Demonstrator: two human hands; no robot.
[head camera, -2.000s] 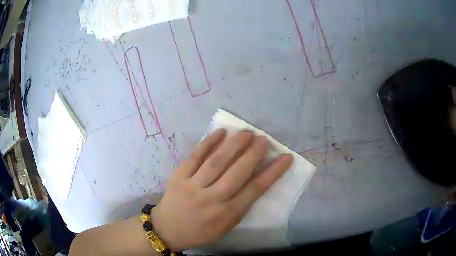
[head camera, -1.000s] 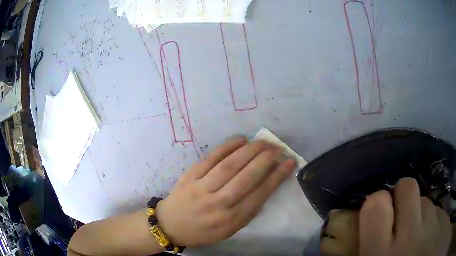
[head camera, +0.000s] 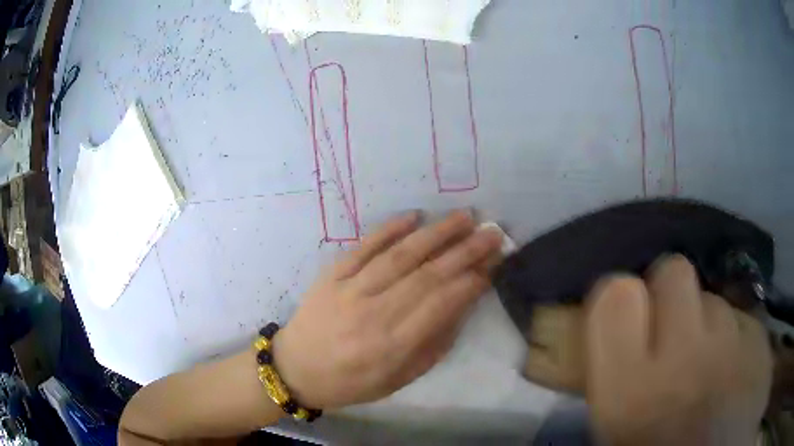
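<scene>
A white fabric piece (head camera: 474, 370) lies at the near edge of the pale table, partly hidden under my left hand and the iron. My left hand (head camera: 392, 305) lies flat on it, palm down, fingers extended and holding nothing. My right hand (head camera: 675, 348) is wrapped around the tan handle of a dark iron (head camera: 627, 244); it is blurred. The iron's tip is on the fabric's upper edge, right beside my left fingertips.
A neat stack of white pieces (head camera: 122, 218) lies at the left. A pile of ragged-edged white pieces (head camera: 374, 17) lies at the far side. Red outlines are drawn on the table cover (head camera: 557, 113). A small dark looped thing (head camera: 65, 87) is at the far left.
My right hand has come into view, holding the iron, and the iron has moved left onto the fabric, close to my left fingers. The view has shifted, so the table's things appear further right.
</scene>
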